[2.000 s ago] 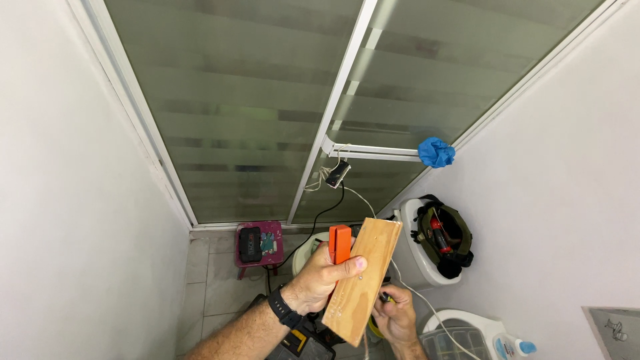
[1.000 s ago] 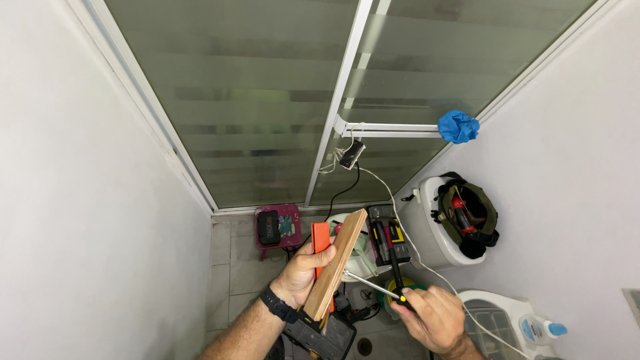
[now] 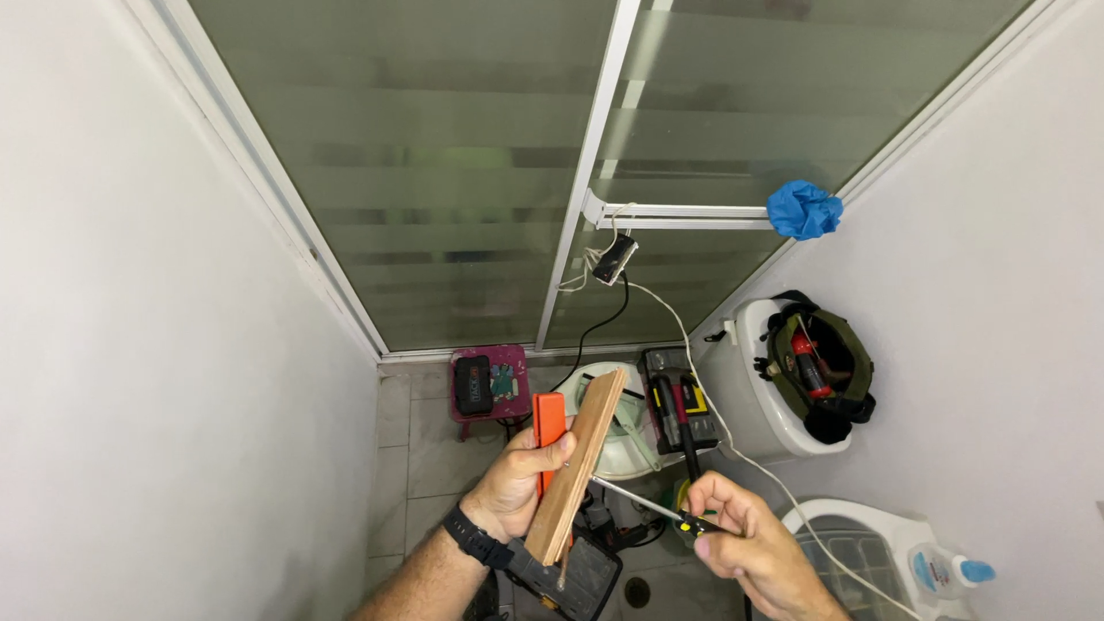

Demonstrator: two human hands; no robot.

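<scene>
My left hand (image 3: 517, 483), with a black watch on its wrist, grips a wooden board (image 3: 580, 470) and an orange bar-shaped object (image 3: 549, 435) side by side. The board is tilted and seen nearly edge-on. My right hand (image 3: 742, 539) holds the black and yellow handle of a screwdriver (image 3: 642, 500). Its metal shaft reaches left to the board's right side, and the tip meets a small screw or the surface there; which one cannot be told. A thin metal piece (image 3: 562, 573) juts from below the board's lower end.
A pink stool (image 3: 517, 358) bears a black case. Behind the board are a white round surface (image 3: 617, 466) and a toolbox with a hammer (image 3: 677, 401). A tool bag (image 3: 841, 345) sits on the toilet tank (image 3: 750, 371). A white cable (image 3: 690, 345) hangs at right.
The board has turned from its broad face toward the camera to nearly edge-on. My right hand, earlier close behind the board, is now farther right, with the screwdriver shaft in view.
</scene>
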